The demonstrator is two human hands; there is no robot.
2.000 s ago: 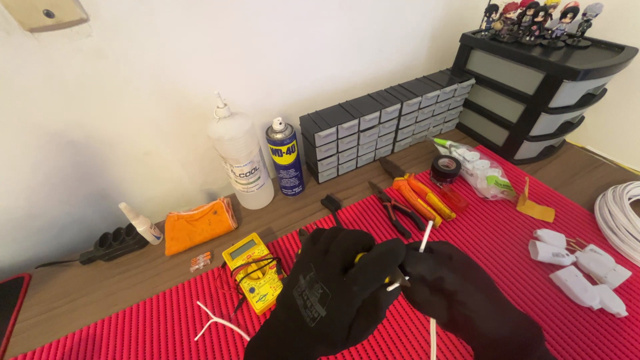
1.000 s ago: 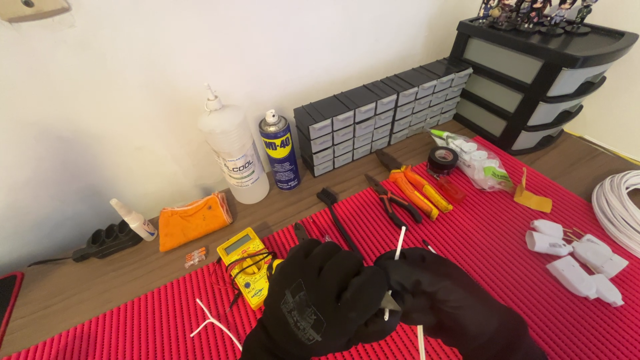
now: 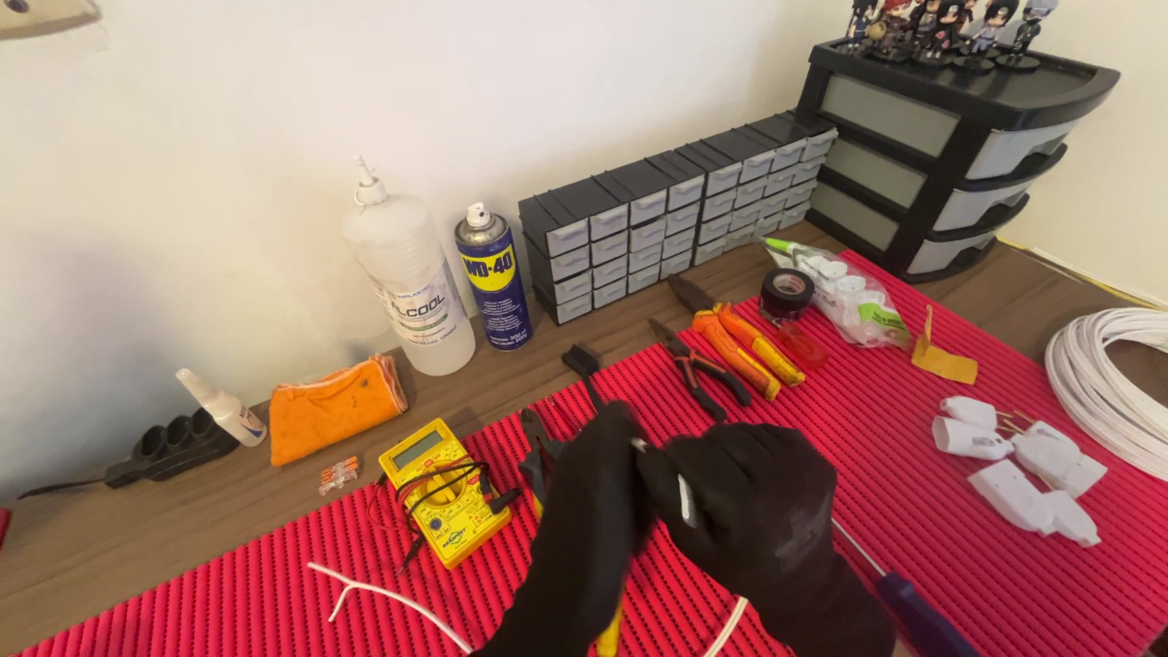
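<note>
My left hand point(image 3: 593, 493), in a black glove, is closed around a tool whose yellow handle point(image 3: 610, 631) sticks out below it; the tool's head is hidden. Against it, my right hand point(image 3: 753, 511), also gloved in black, grips a white electrical cable point(image 3: 686, 502), and the cable's tail shows below the hands. A split white cable point(image 3: 392, 595) lies on the red ribbed mat point(image 3: 265, 584) at lower left. The yellow multimeter point(image 3: 443, 493) rests left of my hands with its leads across it. Dark-jawed pliers point(image 3: 538, 447) lie just beside my left hand.
Black-and-red pliers point(image 3: 698, 370), orange-handled pliers point(image 3: 744, 347), black tape point(image 3: 787, 292) and a small brush point(image 3: 581, 363) lie behind. White plugs point(image 3: 1013, 493), a cable coil point(image 3: 1072, 383) and a screwdriver point(image 3: 922, 611) are right. A WD-40 can point(image 3: 493, 283), alcohol bottle point(image 3: 415, 283) and drawer units point(image 3: 639, 237) stand at the back.
My hands have turned and shifted against each other; the cable's upper end, which stood up between them, now shows low over my right hand. The screwdriver has come into sight.
</note>
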